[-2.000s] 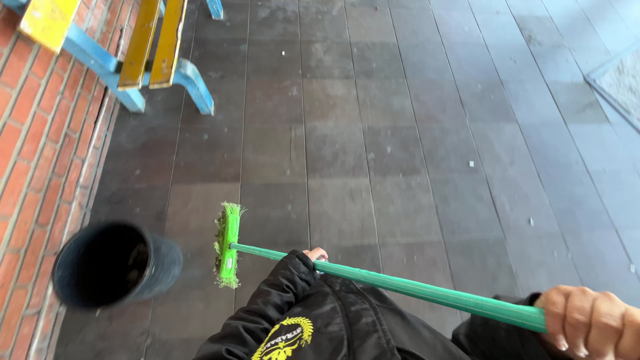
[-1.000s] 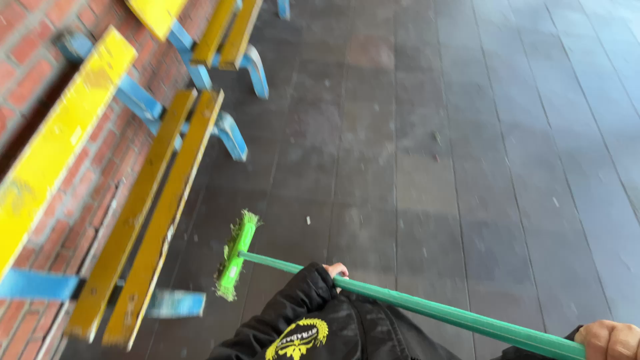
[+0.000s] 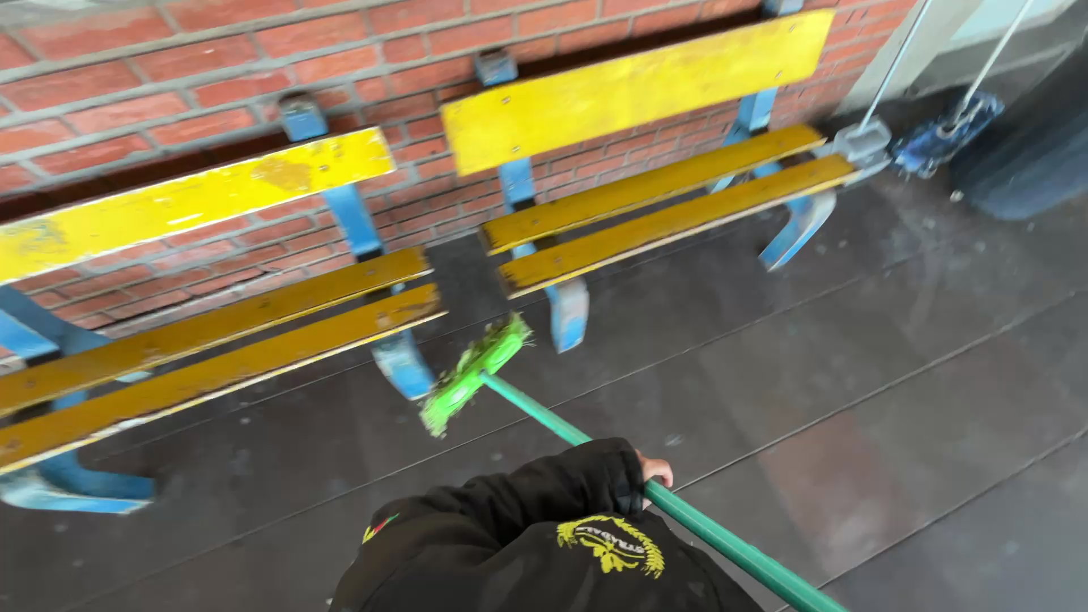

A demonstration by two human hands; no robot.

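A broom with a bright green head (image 3: 478, 374) and a green handle (image 3: 739, 548) runs from the centre down to the lower right. Ragged bristles stick out around its head, which is near the gap between two benches, by their blue front feet. My left hand (image 3: 654, 474) grips the handle, its fingers partly hidden behind the black sleeve cuff. Out of the frame, past the bottom edge where the handle leaves it, is my right hand.
Two benches with yellow slats (image 3: 671, 229) (image 3: 221, 340) and blue legs stand along a red brick wall (image 3: 229, 51). At the upper right are a long-handled dustpan (image 3: 863, 143), a blue mop-like head (image 3: 948, 140) and a dark bin (image 3: 1033, 144). Dark tiles cover the floor.
The view has swung toward the wall and benches. The right hand, on the handle's end in both earlier frames, has left the view; the left hand still holds the handle.
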